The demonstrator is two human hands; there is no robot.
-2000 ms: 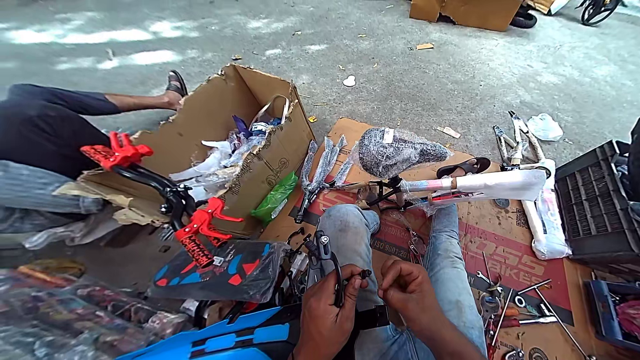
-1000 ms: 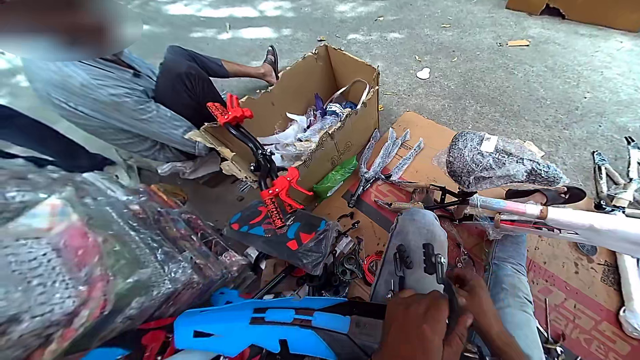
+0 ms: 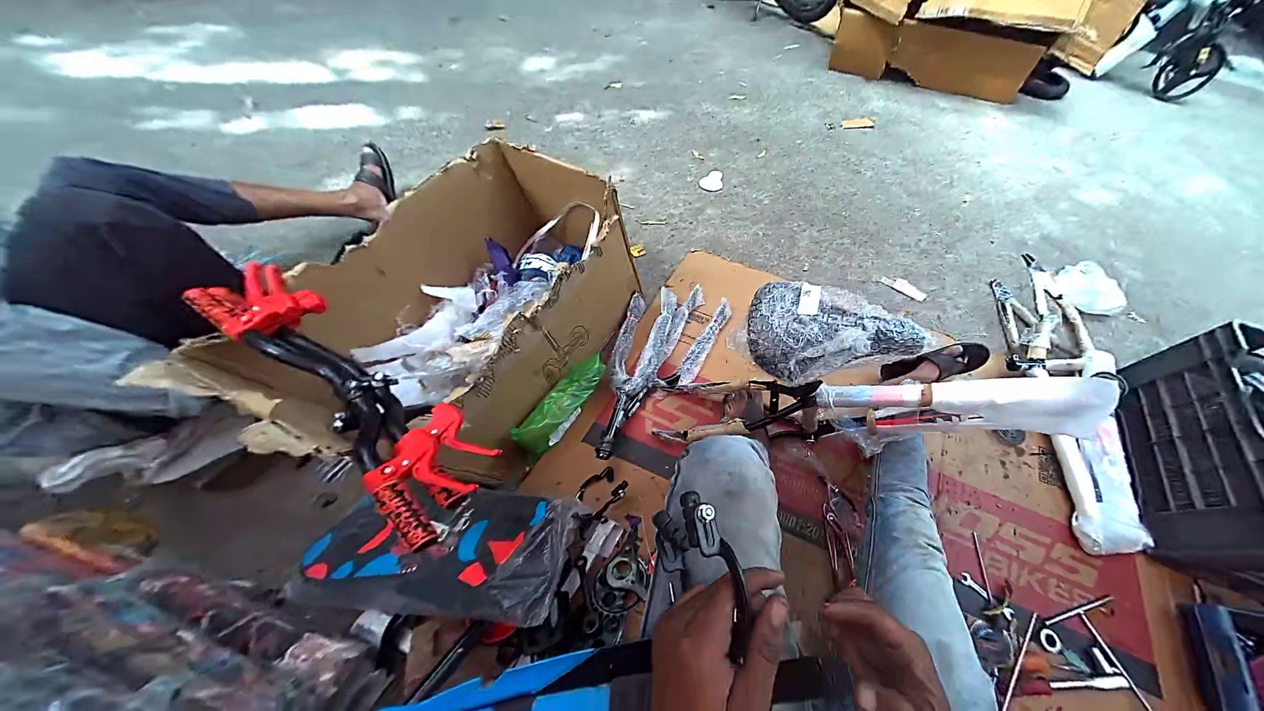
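My left hand is closed around the lower end of a black bicycle brake arm, whose upper end with a silver bolt rises over my left knee. Another black brake arm stands just left of it. Close by on the right, my right hand has its fingers curled, thumb and forefinger together; whether something small is between them cannot be told. Beyond my knees lies a bicycle frame partly wrapped in white. A plastic-wrapped saddle and a wrapped fork rest on flattened cardboard.
An open carton holds packaging at left, beside another person's leg. Handlebars with red grips stand before it, above a patterned plastic-wrapped panel. Wrenches and loose parts lie at lower right, near a black crate.
The view has swung back to the right since one second ago. My hands, close together over my knee then, are now slightly apart, with the brake arm upright in my left hand.
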